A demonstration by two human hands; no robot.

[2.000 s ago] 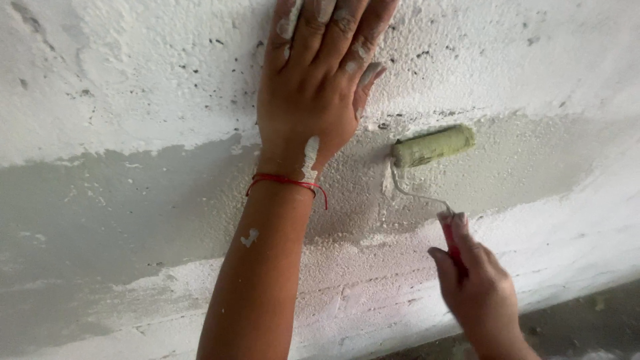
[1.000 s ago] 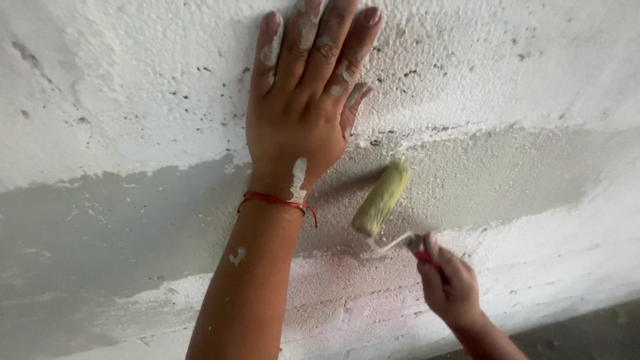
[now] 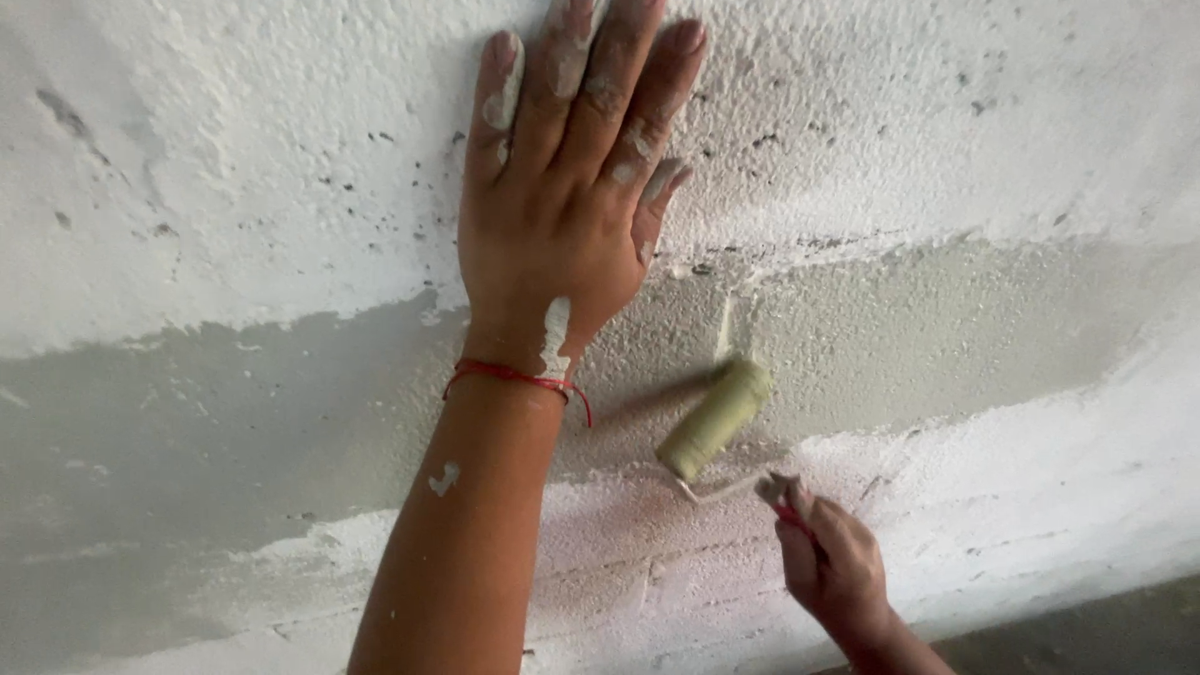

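Observation:
My left hand point(image 3: 562, 178) lies flat against the white part of a rough wall point(image 3: 891, 112), fingers pointing up and slightly apart, holding nothing. Pale paint spots its fingers and wrist, which wears a red string bracelet point(image 3: 511, 372). Lower right, my right hand point(image 3: 830, 553) grips the red handle point(image 3: 792, 516) of a small paint roller. The roller's yellow-green sleeve point(image 3: 714, 420) is tilted, over a grey band point(image 3: 937, 337) of the wall, to the right of my left wrist. A bent wire frame point(image 3: 717, 492) joins sleeve and handle.
The grey band crosses the wall between white areas above and below, with ragged edges. Dark pits and specks mark the upper white surface. A dark grey surface point(image 3: 1097, 628) runs along the lower right corner.
The roller has turned from nearly level to a steep tilt since the oldest frame, and its sleeve has moved lower on the wall. My left hand stays pressed flat on the wall.

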